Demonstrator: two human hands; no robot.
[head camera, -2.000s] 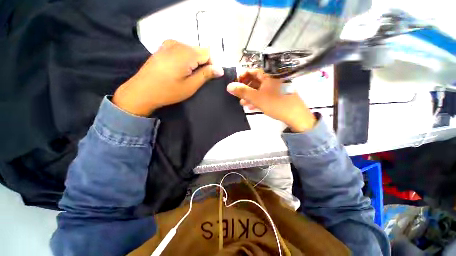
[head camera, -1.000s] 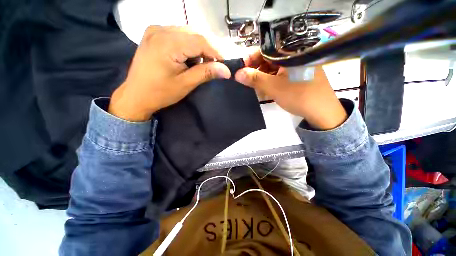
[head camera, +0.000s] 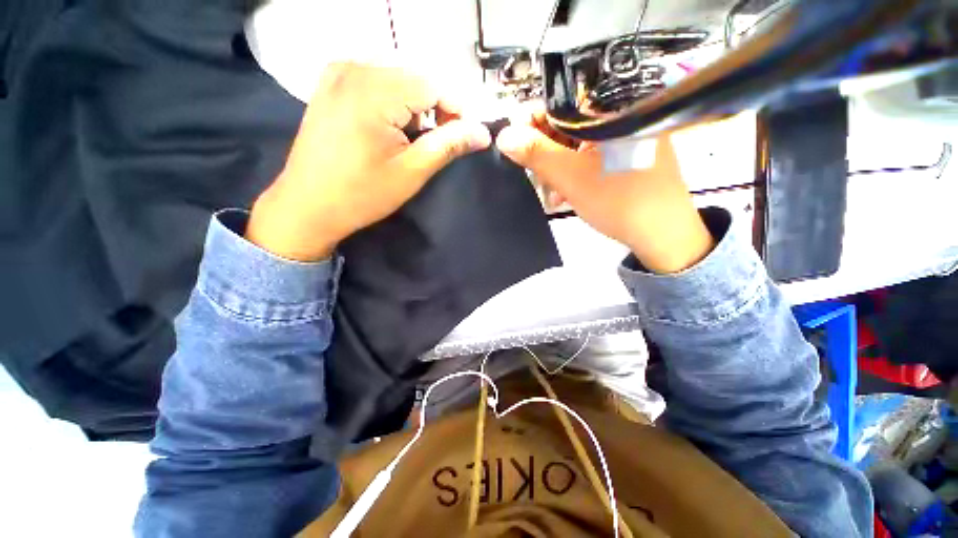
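A large black garment panel (head camera: 462, 231) lies over the left of the white machine table and hangs over its front edge. My left hand (head camera: 362, 158) pinches the top edge of the cloth between thumb and fingers. My right hand (head camera: 599, 179) pinches the same edge just to the right, the two thumb tips almost touching. A small folded bit of black cloth shows between them. The needle area (head camera: 520, 74) of the sewing machine is just beyond my fingertips. Some of my right fingers are hidden behind the cloth and a dark machine part.
The dark curved machine part (head camera: 725, 79) reaches over my right hand. A black flat rectangle (head camera: 807, 189) lies on the table at right. A measuring tape (head camera: 536, 334) runs along the front edge. A blue crate (head camera: 840, 363) and red plastic (head camera: 903, 370) stand below right.
Since two seconds ago, my right hand has closed on the cloth edge beside my left. The view has shifted closer. Over the last second the folded bit between my thumbs shows less.
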